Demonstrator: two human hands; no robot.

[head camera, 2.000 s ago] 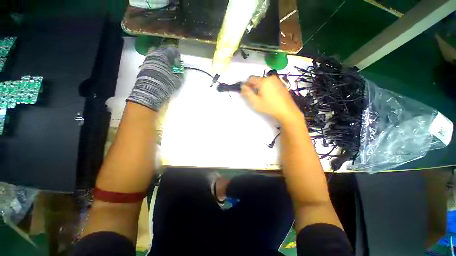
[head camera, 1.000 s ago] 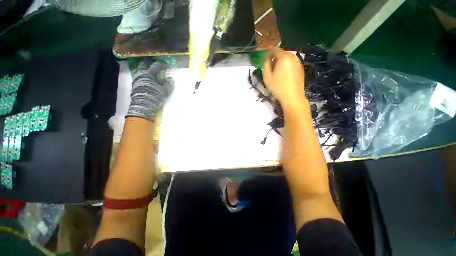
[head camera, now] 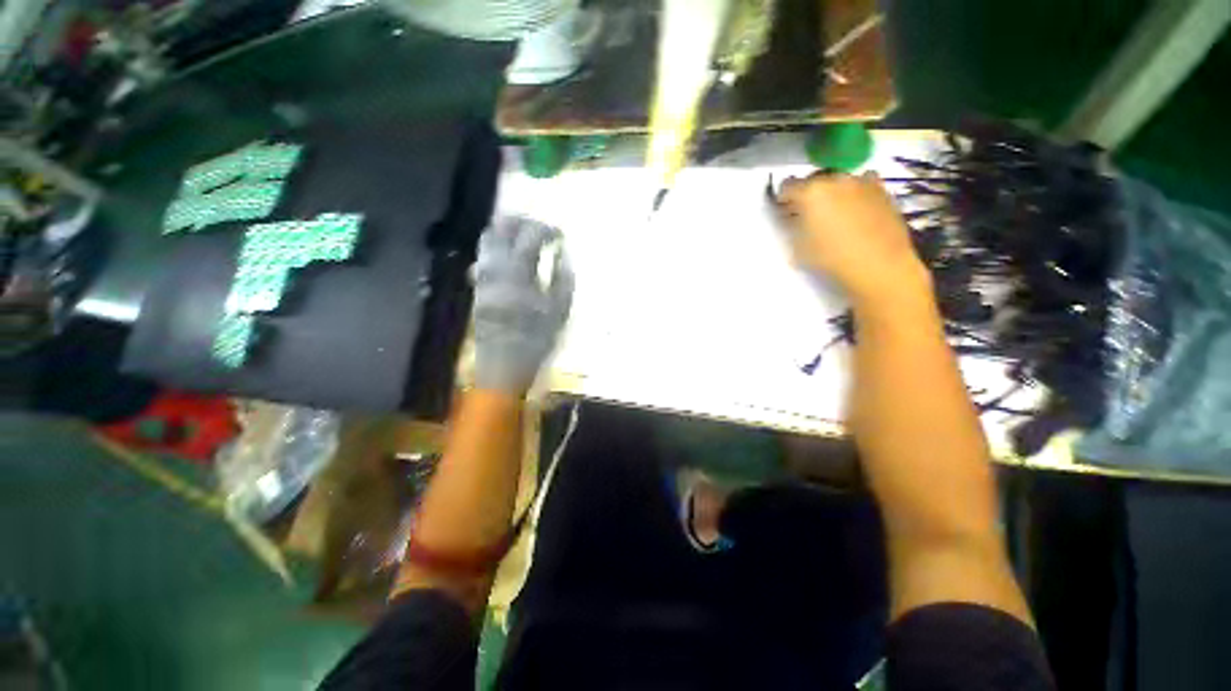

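Note:
My left hand (head camera: 520,300), in a grey knit glove, is blurred at the left end of the white work sheet (head camera: 675,311); whether it holds anything cannot be told. My bare right hand (head camera: 848,230) is at the upper right of the sheet, fingers curled, with a small dark cable end (head camera: 775,192) showing at its fingertips. The cable pile (head camera: 1033,270) lies right of it. The pale-yellow wrapped tool (head camera: 679,95) comes down from the top, its dark tip above the sheet between the hands.
Green circuit board groups (head camera: 290,250) lie on a black surface (head camera: 358,324) at left. A clear plastic bag (head camera: 1174,338) is at far right. A brown-edged shelf (head camera: 857,101) stands ahead, with green round pads (head camera: 840,146) below its edge. A pale post (head camera: 1154,74) is at upper right.
The view has turned left, showing more of the black surface. My left hand has come back from the shelf edge towards me. My right hand has moved slightly down from the green pad.

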